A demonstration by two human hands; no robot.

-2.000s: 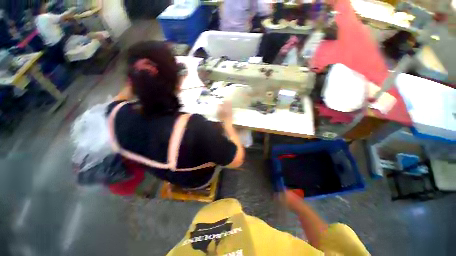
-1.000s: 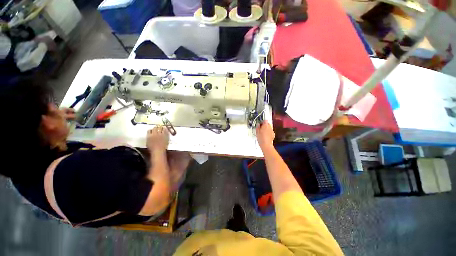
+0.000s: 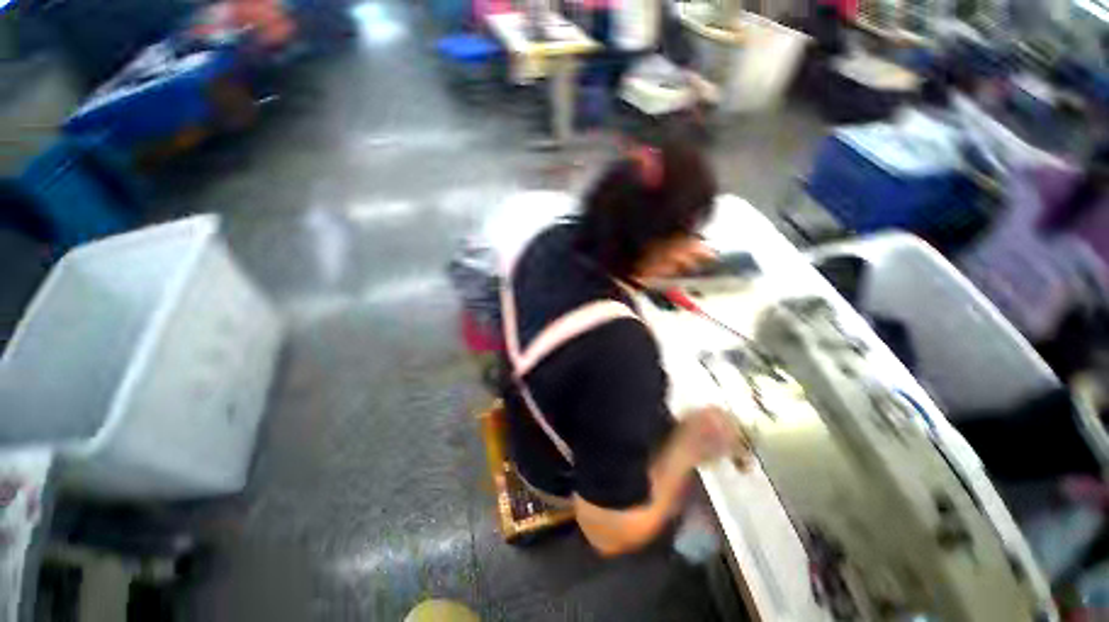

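The picture is blurred. Neither my left hand nor my right hand is in view; only a bit of yellow cloth shows at the bottom edge. The sewing machine (image 3: 839, 401) stands on the white table (image 3: 760, 535) at the right. A seated person (image 3: 596, 352) in a dark top with pink straps leans over the table's near side, one hand by the machine. A thin tool with a red handle (image 3: 684, 299) lies near the person's face, beside a grey parts tray (image 3: 720, 270).
A large white bin (image 3: 183, 365) stands at the left. Another white bin (image 3: 961, 322) with dark pieces is behind the table. The person sits on a yellow crate (image 3: 523, 492). Speckled grey floor (image 3: 365, 401) runs between. A blue bin (image 3: 894, 176) stands at the back right.
The view has swung left, so the table and machine now show at the right. My right hand, at the machine's end a second ago, is out of the picture. The person's head has turned.
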